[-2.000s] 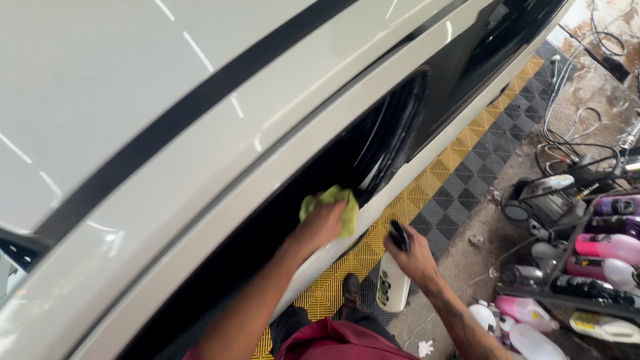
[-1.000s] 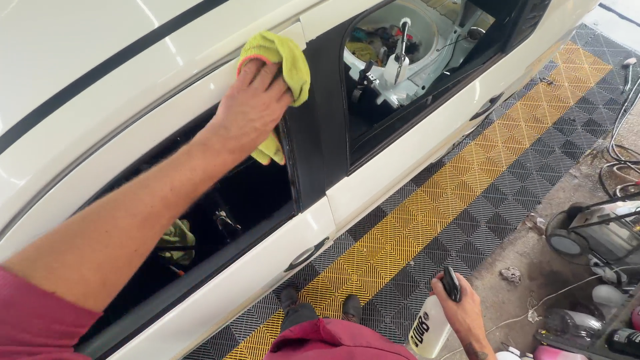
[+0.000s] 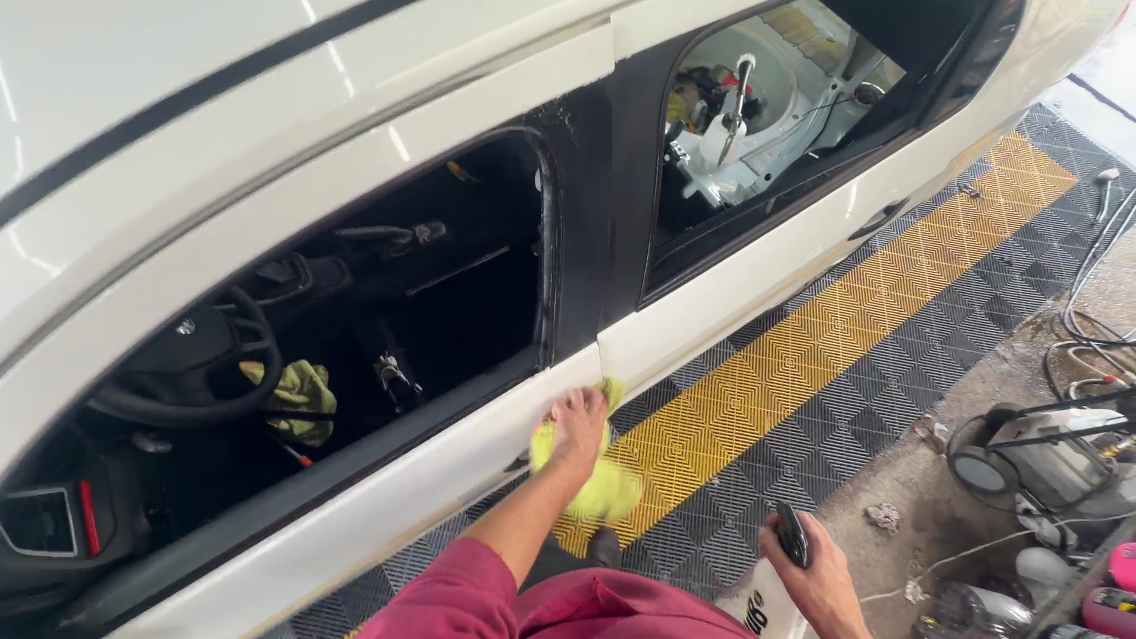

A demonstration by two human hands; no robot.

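Note:
My left hand (image 3: 577, 426) grips a yellow-green microfibre cloth (image 3: 603, 488) against the white car door (image 3: 426, 484), just below the black pillar (image 3: 581, 204) between the two side windows. Part of the cloth hangs down past the door, blurred. At the lower right, my right hand (image 3: 812, 568) is closed around the neck of a white spray bottle (image 3: 768, 599) with a black trigger head (image 3: 792, 534). The bottle's base is cut off by the frame. A second green cloth (image 3: 306, 399) lies inside the car beside the steering wheel (image 3: 191, 355).
Black and yellow grid floor tiles (image 3: 754, 390) run alongside the car. A wheeled machine (image 3: 1029, 461) with hoses (image 3: 1078, 328) stands on the concrete at right, near several bottles (image 3: 976, 608). Through the rear window a white spray bottle (image 3: 721, 140) shows inside the car.
My left hand has moved with the cloth from the top of the pillar down to the door below it. My right hand still holds the spray bottle. The view has shifted.

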